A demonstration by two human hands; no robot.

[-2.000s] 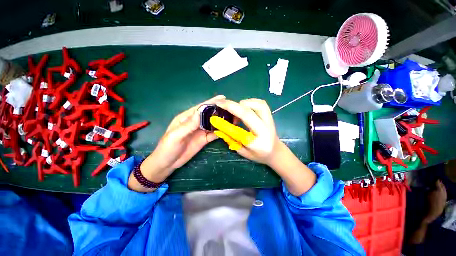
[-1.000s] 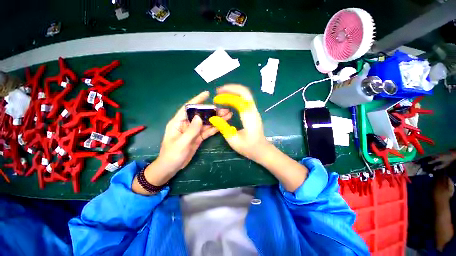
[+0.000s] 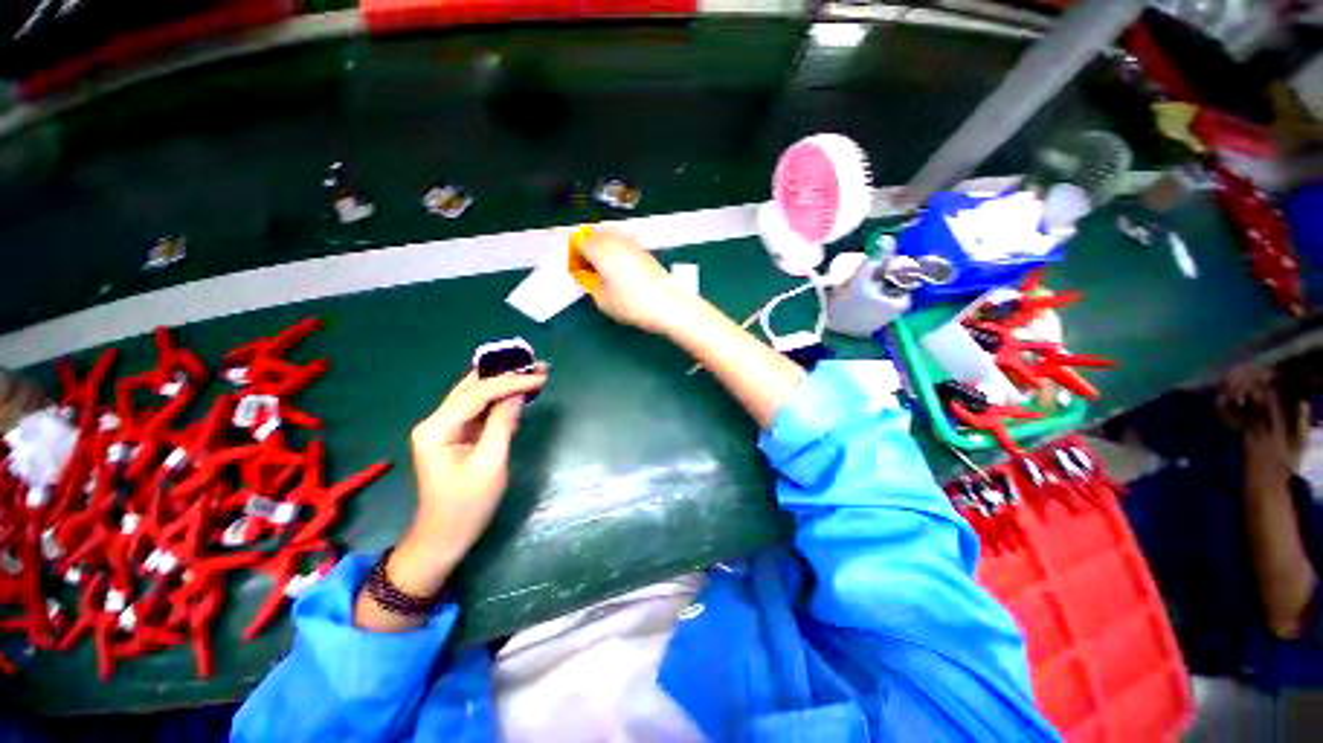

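My left hand (image 3: 464,453) holds a small dark watch unit (image 3: 507,359) between thumb and fingers, above the dark-green bench. My right hand (image 3: 620,276), with yellow finger cots on its fingertips, reaches to the far side of the bench by the pale edging. Its fingertips are at the right end of a white sheet (image 3: 547,288). Whether they grip the sheet cannot be told. A smaller white piece (image 3: 685,277) shows just behind the right hand.
Many red spring clamps (image 3: 189,486) lie piled at left. A pink-faced fan (image 3: 821,190), a grey-white bottle (image 3: 866,296), a blue box (image 3: 981,243) and a green basket (image 3: 929,393) stand at right. A red compartment tray (image 3: 1081,581) is below. Another person's arm (image 3: 1277,508) shows at far right.
My right hand has left the watch unit and moved forward to the white sheet. My left hand still holds the unit, now away from the right hand. The view has shifted and tilted.
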